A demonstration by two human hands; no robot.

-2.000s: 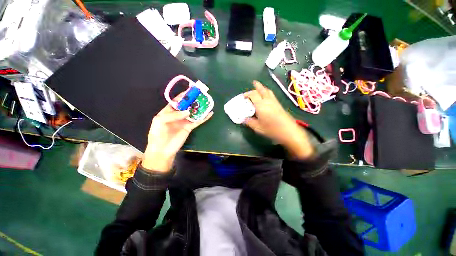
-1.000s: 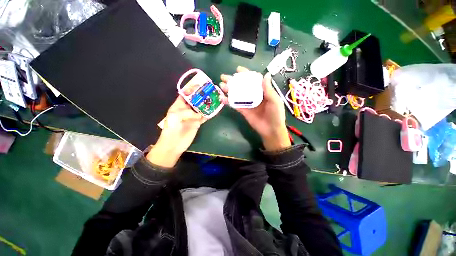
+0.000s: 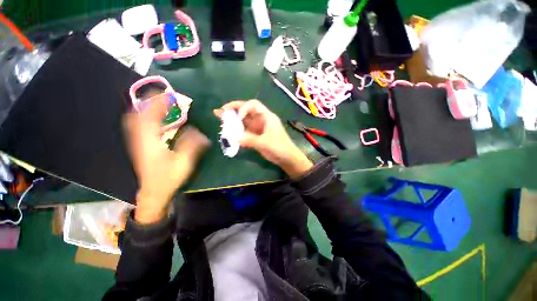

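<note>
My right hand (image 3: pixel 262 132) holds the white back cover (image 3: pixel 231 134), turned on edge, above the bench just left of centre. My left hand (image 3: pixel 162 147) is blurred, with its fingers spread, in front of the open pink housing (image 3: pixel 151 84). That housing lies at the right edge of the black sheet, its green circuit board (image 3: pixel 173 113) partly showing beyond the fingers. Whether the left hand touches it is unclear.
The black sheet (image 3: pixel 70 111) covers the left side. At the back are another open housing (image 3: pixel 187 44), a black rectangular device (image 3: pixel 227 29) and a green-tipped bottle (image 3: pixel 337 38). Right are tangled pink frames (image 3: pixel 324 88), red-handled pliers (image 3: pixel 316 133) and a black foam board (image 3: pixel 436 123).
The open housing has gone from my left hand onto the black sheet's edge. My left hand is now spread. The cover in my right hand has turned from flat to edge-on.
</note>
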